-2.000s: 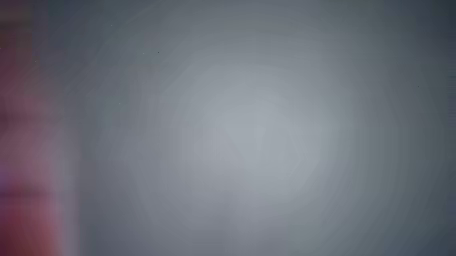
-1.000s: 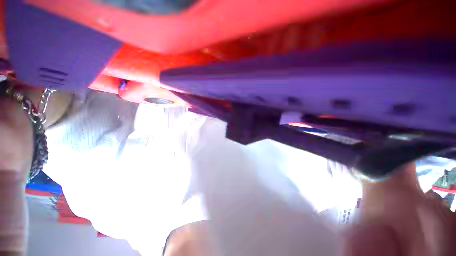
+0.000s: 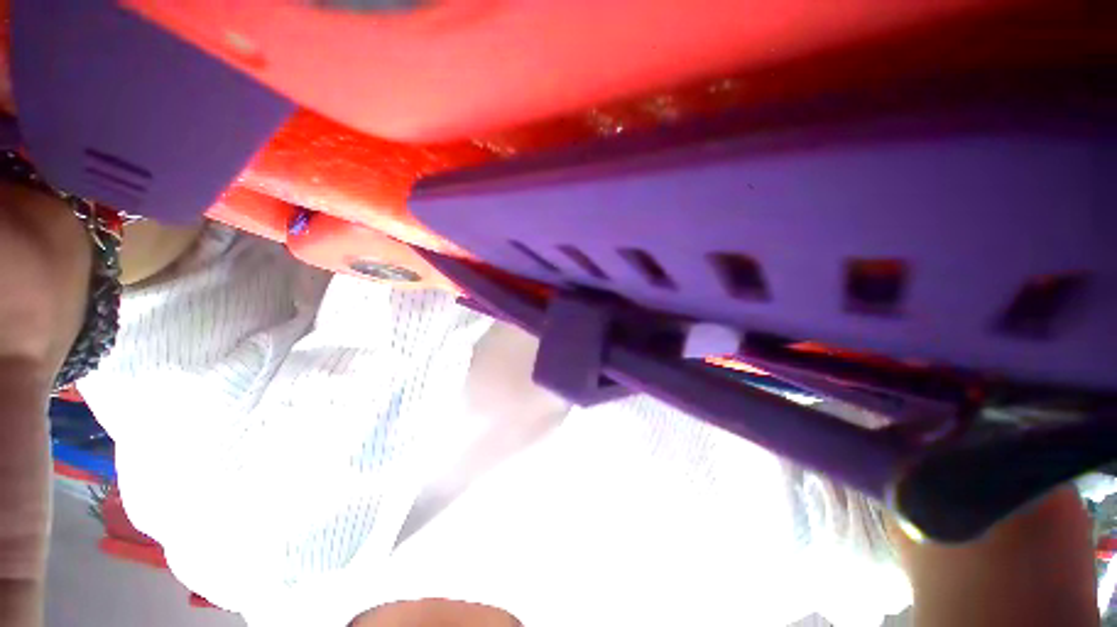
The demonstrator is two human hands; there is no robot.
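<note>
A purple strap (image 3: 735,208) with a row of slots fills the upper right, very close to the camera. Another purple piece (image 3: 135,98) with narrow slits is at the upper left. Orange-red plastic (image 3: 404,74), probably the tray, spans the top behind them. A purple loop (image 3: 573,345) sits around a thinner strap below the big one. That strap runs to a dark, glossy, rounded thing (image 3: 1011,472) at the right, perhaps a watch. Neither of my hands can be made out.
A person in a white striped smock (image 3: 331,404) fills the middle. A bare forearm (image 3: 31,319) with a dark beaded bracelet (image 3: 98,312) is at the left edge. Bare skin (image 3: 1004,570) shows at the lower right. I cannot tell whose limbs these are. Red and blue things lie at lower left.
Two seconds ago the view was a grey blur. Since one second ago, the loop and dark rounded thing have shifted lower. The skin at lower right has moved right, and the picture is sharper.
</note>
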